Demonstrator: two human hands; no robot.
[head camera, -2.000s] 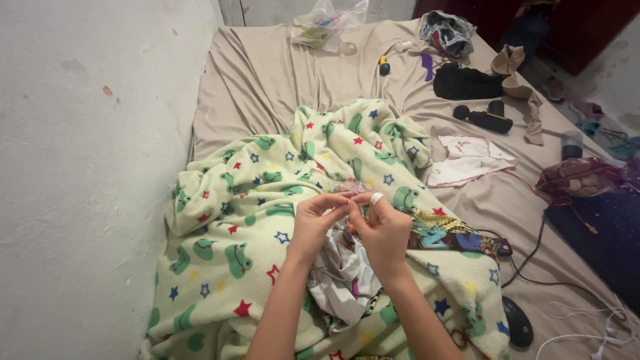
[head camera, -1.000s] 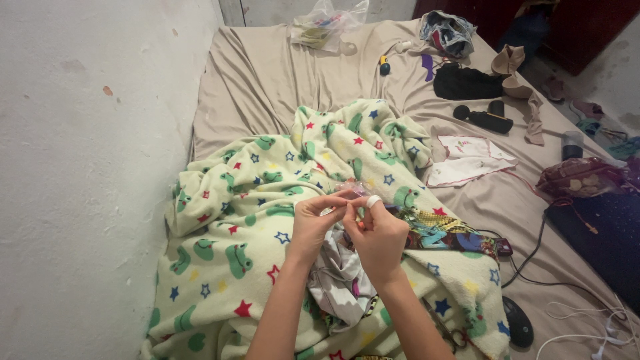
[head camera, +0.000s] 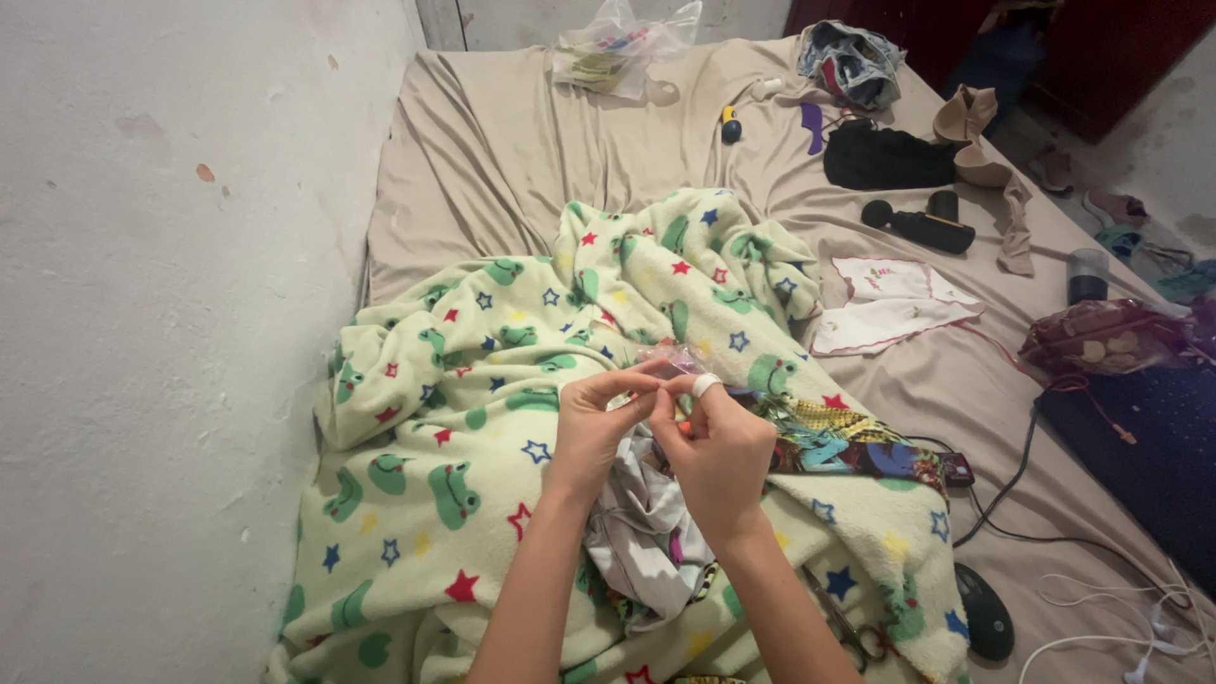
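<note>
My left hand (head camera: 603, 418) and my right hand (head camera: 714, 432) meet at the fingertips above a pale green blanket (head camera: 494, 380) printed with frogs and stars. Thumbs and forefingers are pinched together; whatever lies between them is too small to make out. A white band wraps a finger of my right hand. Just beyond the fingers lies a small clear plastic bag (head camera: 676, 359). Beneath the hands is a crumpled light grey cloth (head camera: 641, 532). Colourful patterned fabric (head camera: 836, 439) extends to the right, and a pair of scissors (head camera: 855, 635) lies by my right forearm.
A wall (head camera: 171, 332) borders the bed on the left. To the right are a white embroidered cloth (head camera: 888, 304), a black massage gun (head camera: 917, 226), a computer mouse (head camera: 983, 611) and cables (head camera: 1026, 465). Farther back lie a plastic bag (head camera: 622, 52), black cloth (head camera: 883, 157) and denim (head camera: 850, 62).
</note>
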